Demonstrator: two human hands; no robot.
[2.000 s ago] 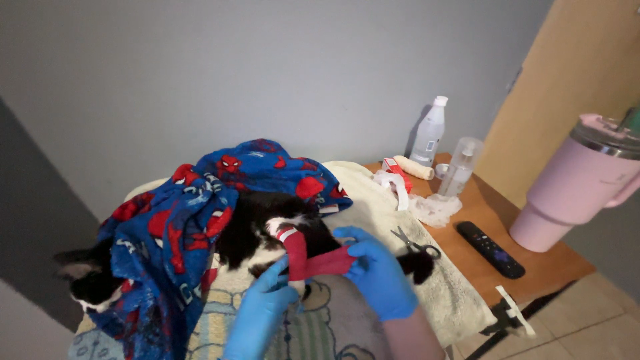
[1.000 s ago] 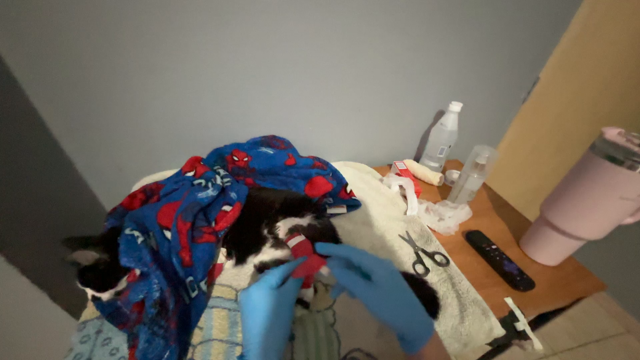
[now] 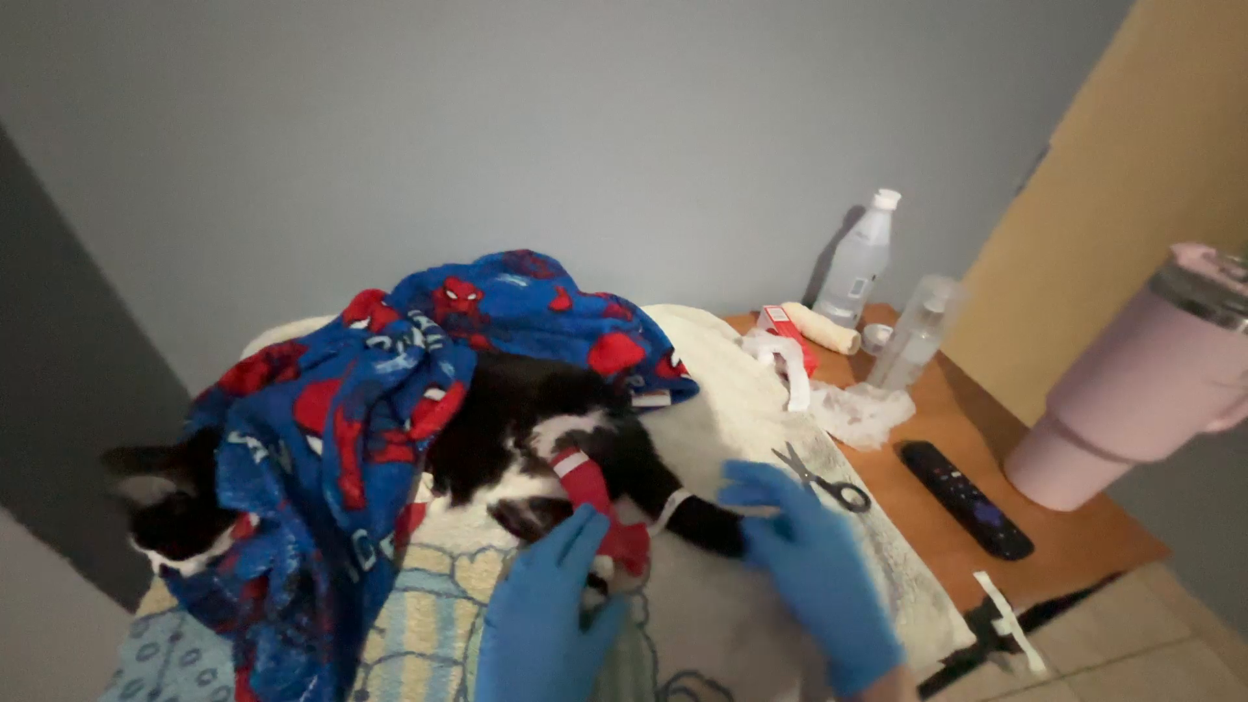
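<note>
A black and white cat (image 3: 526,409) lies on its side on towels, its front part under a blue and red fleece blanket (image 3: 331,429). Red bandage (image 3: 600,502) wraps one of its hind legs, with white tape near the top. My left hand (image 3: 551,604), in a blue glove, touches the lower part of the bandaged leg; whether it grips cannot be told. Gloved in blue too, my right hand (image 3: 809,565) is by the black leg or tail that has a white strip (image 3: 670,509) round it, fingers spread. Scissors (image 3: 824,480) lie on the towel beyond my right hand.
A wooden table (image 3: 1072,546) at the right holds a remote control (image 3: 965,499), a pink tumbler (image 3: 1121,390), a white plastic bottle (image 3: 858,258), a clear spray bottle (image 3: 916,336), a gauze roll (image 3: 821,328) and crumpled plastic (image 3: 863,414). A white strip (image 3: 1009,624) hangs at its edge. A grey wall stands behind.
My right hand has left the red bandage and moved right. The loose red end, stretched between both hands two seconds ago, now lies against the leg. My left hand stays at the leg.
</note>
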